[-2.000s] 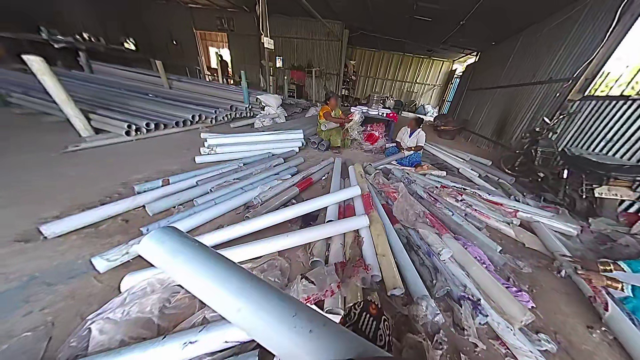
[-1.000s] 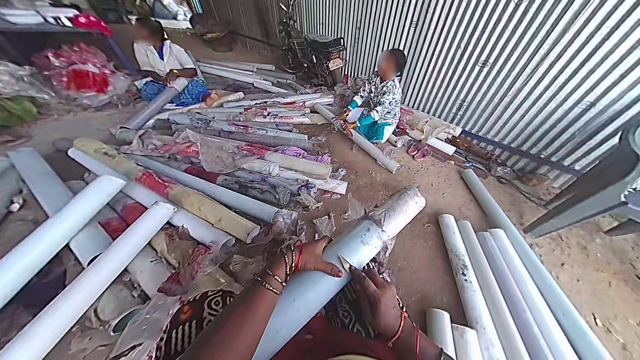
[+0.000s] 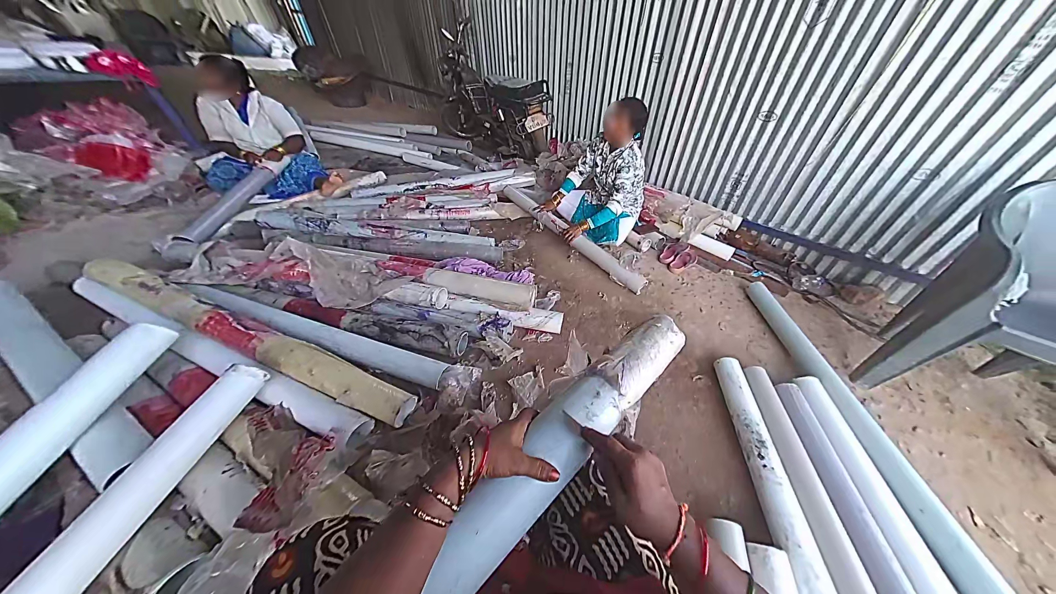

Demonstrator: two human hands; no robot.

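Observation:
A thick pale-blue roll or pipe (image 3: pixel 503 511) slants up from my lap, with a whitish, plastic-wrapped far end (image 3: pixel 652 351). My left hand (image 3: pixel 511 454) is wrapped around its left side, the thumb lying across the top. Near the edge where the blue surface meets the wrapped part, my right hand (image 3: pixel 623 470) has its fingers bent against the right side. Whether a small tool is in the right hand cannot be told. Patterned dark cloth (image 3: pixel 590 520) lies under the roll.
Many long pipes or rolls (image 3: pixel 165 462) and torn plastic film (image 3: pixel 297 272) cover the ground at left. White pipes (image 3: pixel 792 470) lie at right, near a grey plastic chair (image 3: pixel 990 272). Two people (image 3: pixel 606 181) (image 3: pixel 252 132) sit ahead, each holding a pipe. A motorcycle (image 3: pixel 495 99) stands behind.
The view has swung right and down since the oldest frame. My right hand has shifted slightly on the roll since one second ago; my left still holds it.

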